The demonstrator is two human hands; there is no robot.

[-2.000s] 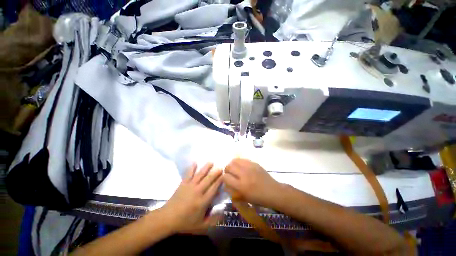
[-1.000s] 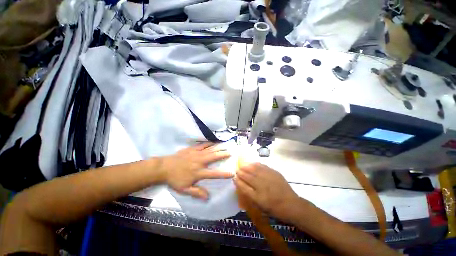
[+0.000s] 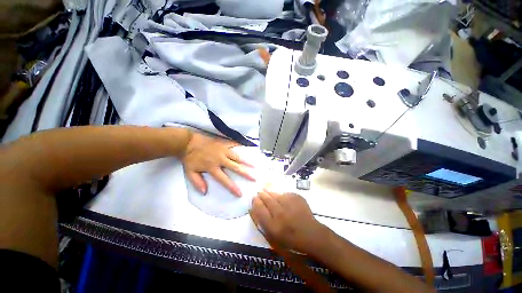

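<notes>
A light grey garment panel (image 3: 220,203) with a curved end lies on the white table, its far part running under the machine head. My left hand (image 3: 220,163) lies flat on it, fingers spread, left of the needle. My right hand (image 3: 280,214) is closed on the orange tape (image 3: 297,268), just in front of the needle. The tape hangs from my fingers over the table's front edge. The presser foot and needle (image 3: 280,163) are brightly lit at the panel's edge; glare hides the exact contact. The white sewing machine (image 3: 343,109) stands above.
A stack of grey and black panels (image 3: 54,103) lies at the left. Crumpled grey pieces (image 3: 212,57) lie behind the needle. Another orange strip (image 3: 416,229) hangs under the machine arm. A small black item (image 3: 447,264) and a yellow packet (image 3: 509,246) are at the right.
My left hand has moved from near the front edge up onto the panel and spread flat. The panel's curved end has swung round to the left of the needle. My right hand still holds the tape.
</notes>
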